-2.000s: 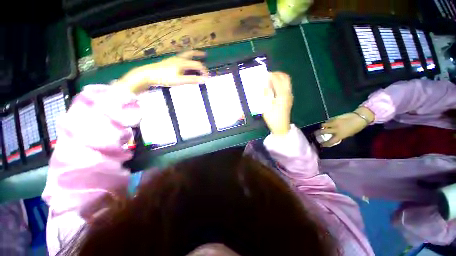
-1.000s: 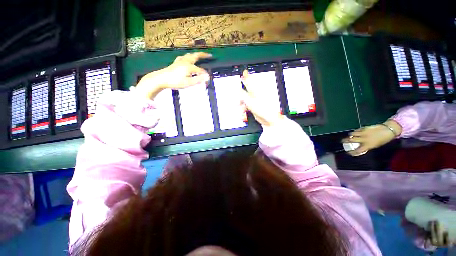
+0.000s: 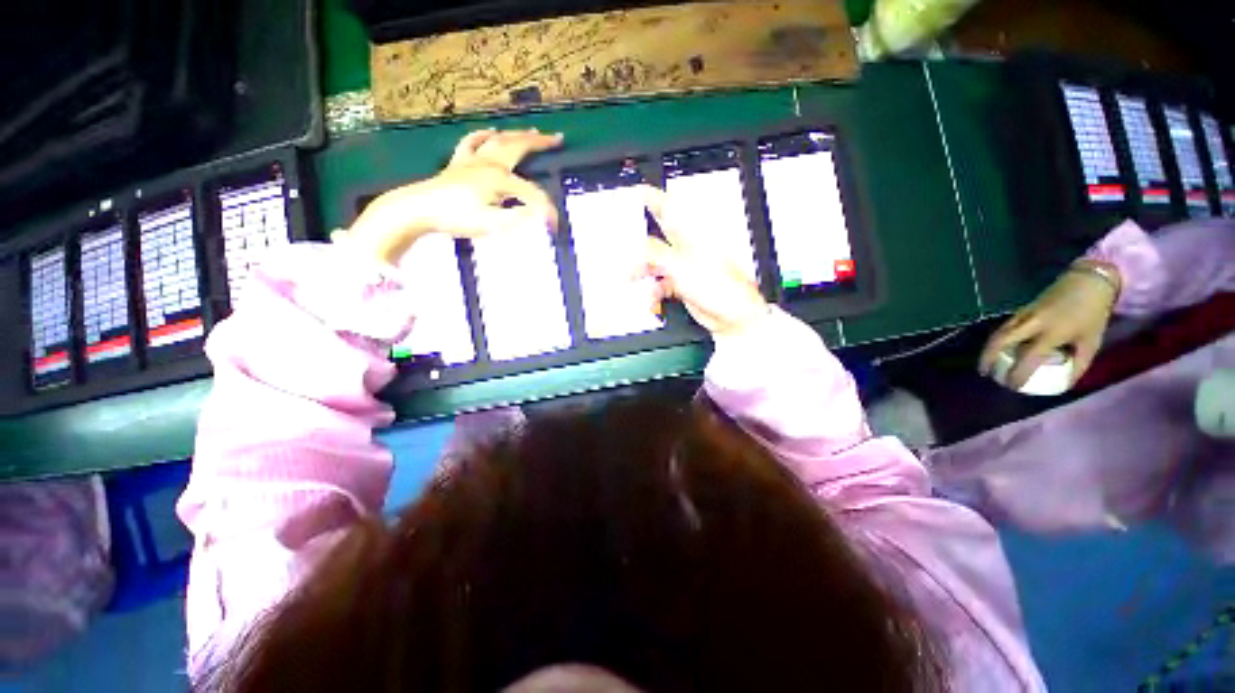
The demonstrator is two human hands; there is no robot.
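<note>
A black phone tray (image 3: 867, 257) lies in front of me with several lit smartphones side by side. My left hand (image 3: 467, 196) is over the top of the left phones, fingers apart and holding nothing; the thumb is over the second phone (image 3: 522, 301). My right hand (image 3: 698, 278) is over the middle phone (image 3: 605, 271), its index finger extended on or just above the white screen. It holds nothing. The rightmost phone (image 3: 802, 203) shows green and red blocks at its near end. The leftmost phone is partly hidden by my left hand and sleeve.
Another tray (image 3: 309, 217) with lit test lists stands at left, a third tray (image 3: 1074, 136) at far right. A wooden strip (image 3: 610, 61) and yellowish wrapped post (image 3: 914, 20) are behind. A neighbour's hand (image 3: 1050, 332) holds a small white object (image 3: 1036, 372) at right.
Since two seconds ago my right hand has moved from the rightmost phone to the middle one. My left hand stays over the left phones. The view has shifted, and the neighbour's hand has moved right.
</note>
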